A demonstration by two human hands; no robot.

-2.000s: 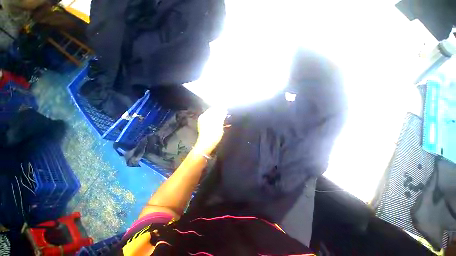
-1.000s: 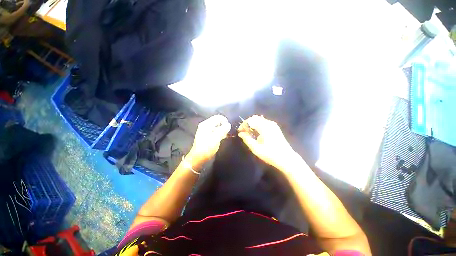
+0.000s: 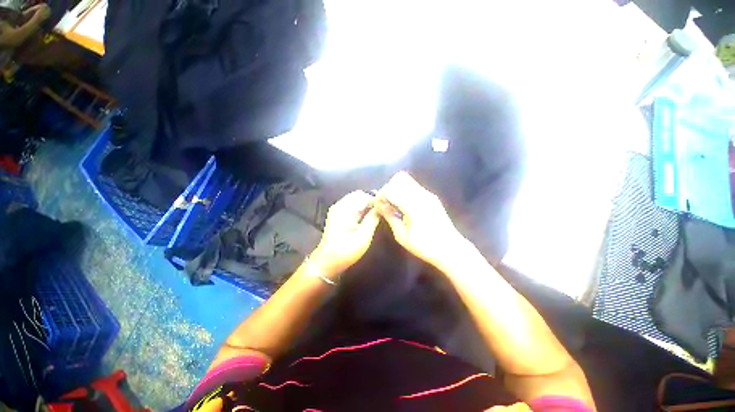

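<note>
A dark garment (image 3: 475, 153) lies over the table edge and my lap, with a small white tag (image 3: 439, 145) on it. My left hand (image 3: 350, 229) pinches the garment's edge at its fingertips. My right hand (image 3: 411, 213) meets it there, its fingertips touching the left ones and closed on something small and dark. The bright glare and the fingers hide what exactly the right hand holds; no needle or thread can be made out.
A black garment pile (image 3: 218, 80) hangs at the table's left. Blue crates (image 3: 181, 201) with grey and dark cloth stand on the floor. Dark specks (image 3: 645, 253) and grey cloth (image 3: 693, 278) lie on a patterned mat (image 3: 624, 217) at right, beside a light-blue packet (image 3: 693, 161).
My right hand has come into view and moved in against my left at the garment. Since one second ago, the gap between the fingertips has closed. The view has shifted slightly.
</note>
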